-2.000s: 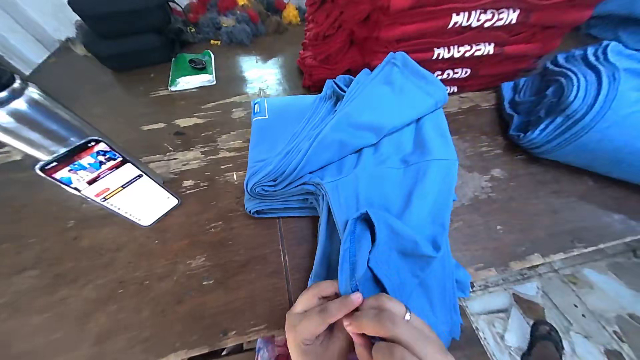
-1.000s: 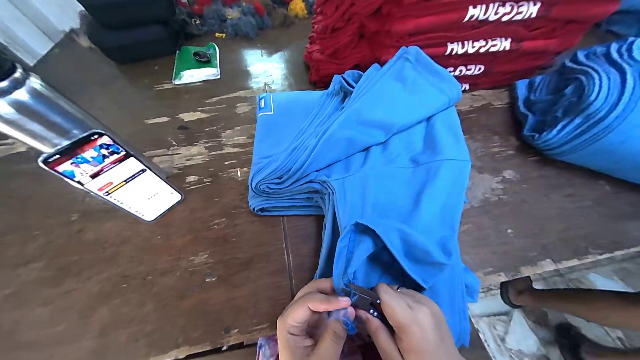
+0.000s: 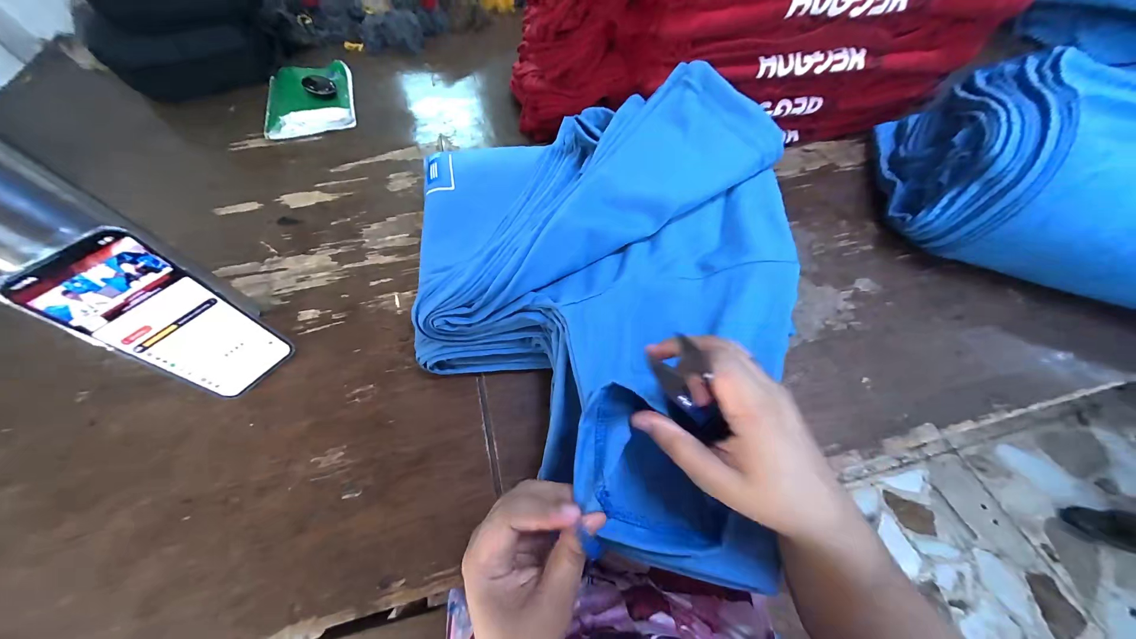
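Observation:
Blue folded garments [image 3: 612,222] lie stacked at the middle of the wooden table, with a hemmed sleeve opening hanging toward me over the near edge. My left hand [image 3: 528,555] pinches the left edge of that hem between thumb and fingertips. Just above the opening, my right hand [image 3: 741,426] holds small dark thread snips [image 3: 688,386], blades pointing up and away from the cloth edge; they are partly blurred and hidden by the fingers.
A smartphone [image 3: 151,311] leans on a metal bottle [image 3: 44,200] at left. Behind lie a green and white packet [image 3: 311,102], black bundles [image 3: 177,44] and red printed garments [image 3: 674,62]. Rolled blue cloth [image 3: 1021,169] lies at right, above a stone-patterned floor [image 3: 1003,515].
My right hand has moved up and right, away from the hem, with the snips in it. My left hand stays at the hem. A person's leg seen at right one second ago is largely out of view.

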